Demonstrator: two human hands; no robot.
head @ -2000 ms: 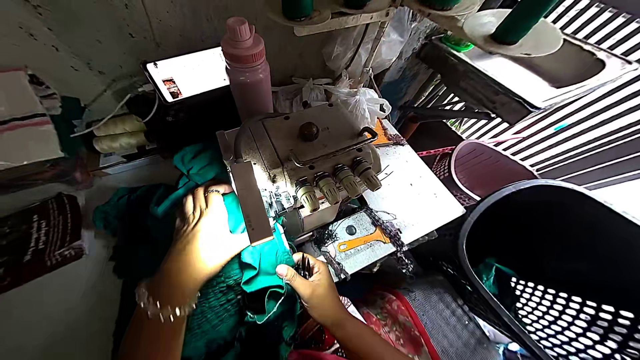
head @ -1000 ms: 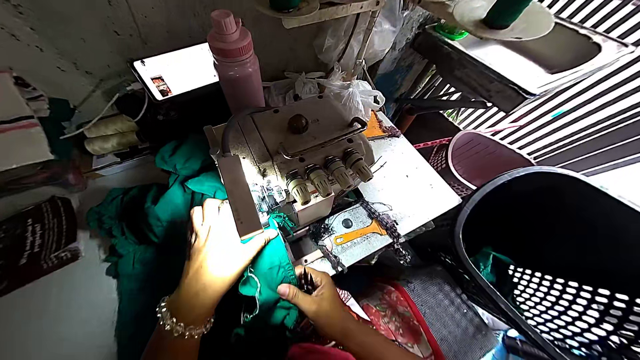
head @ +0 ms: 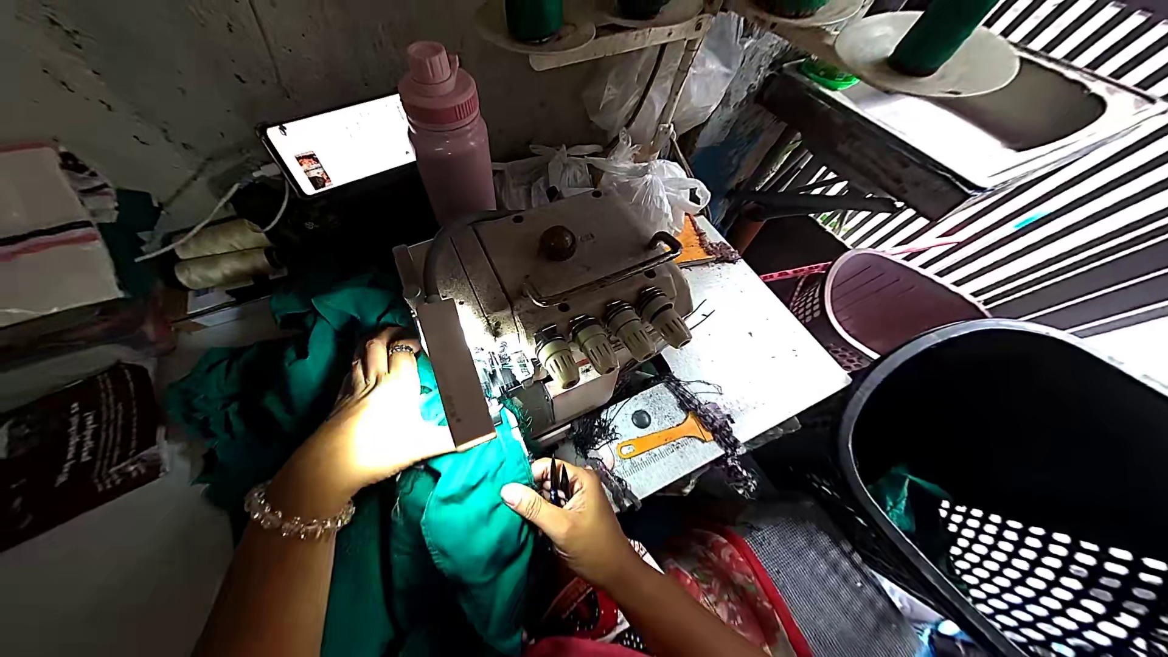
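An overlock sewing machine [head: 566, 265] stands in the middle, its small lamp lighting the needle area. Green fabric [head: 479, 520] lies at its front edge and spreads to the left behind my left hand. My left hand [head: 383, 420], with a bead bracelet at the wrist, rests on the fabric left of the presser area, fingers partly hidden in shadow and folds. My right hand [head: 570, 516] pinches the fabric's edge in front of the machine and also holds small dark thread snips [head: 557, 482], points up.
A pink bottle [head: 449, 137] and a lit phone [head: 342, 146] stand behind the machine. Beige thread cones [head: 224, 255] lie at left. An orange-handled tool [head: 662, 438] and dark thread scraps lie on the machine's table [head: 766, 356]. A black basket [head: 858, 474] stands at right.
My left hand has shifted back and to the left along the fabric since one second ago. More of the green fabric now hangs in front of the machine.
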